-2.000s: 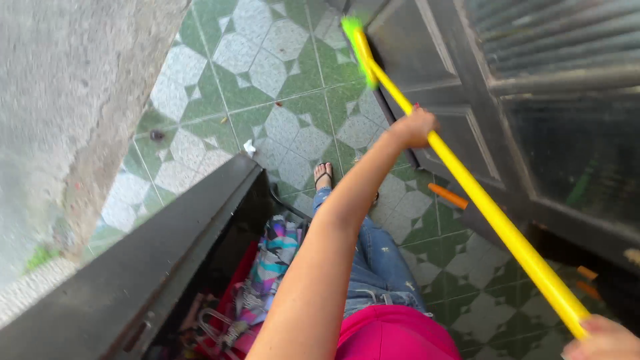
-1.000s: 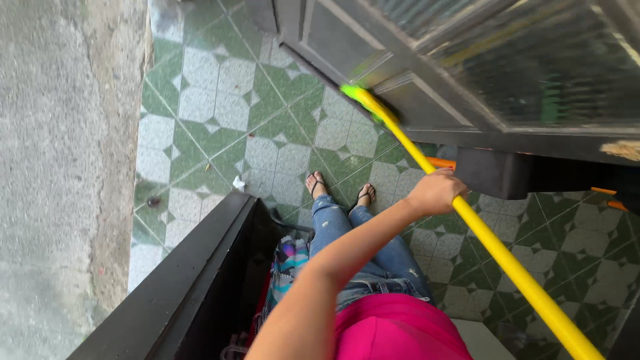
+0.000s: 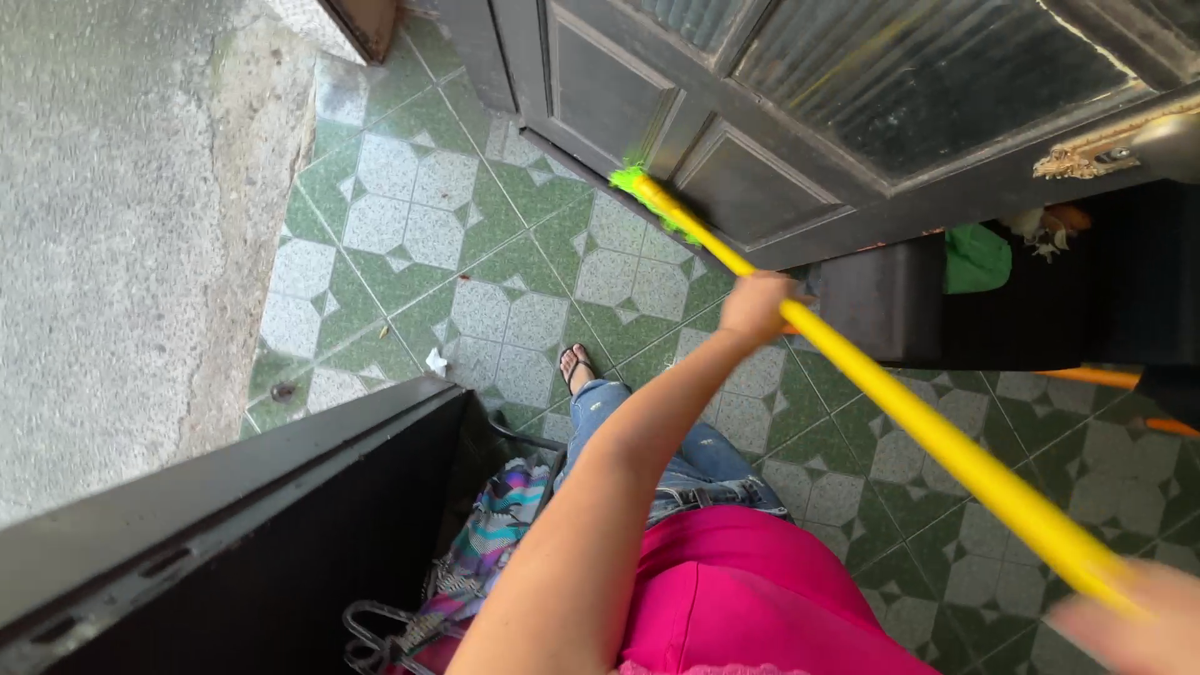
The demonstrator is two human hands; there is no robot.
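A broom with a long yellow handle [image 3: 919, 427] and bright green bristles crosses the view from the lower right to the centre. Its green bristle head [image 3: 656, 202] lies against the bottom panels of a dark panelled door [image 3: 759, 178], at the tiled floor. My left hand [image 3: 757, 305] is closed around the handle's lower part. Farther up, near the handle's end at the bottom right edge, my right hand [image 3: 1139, 614] grips it and is blurred.
Green and white patterned tiles [image 3: 506, 309] meet rough concrete [image 3: 122, 234] at the left. A crumpled white scrap [image 3: 436, 362] lies beside a dark door edge [image 3: 234, 502]. Patterned cloth [image 3: 502, 516] and hangers [image 3: 380, 633] are at the lower left. A dark box-like object [image 3: 877, 300] stands behind the door.
The broom head has moved along the foot of the door, away from its far end where it was two seconds ago. Both hands remain on the handle where seen. More of the door shows.
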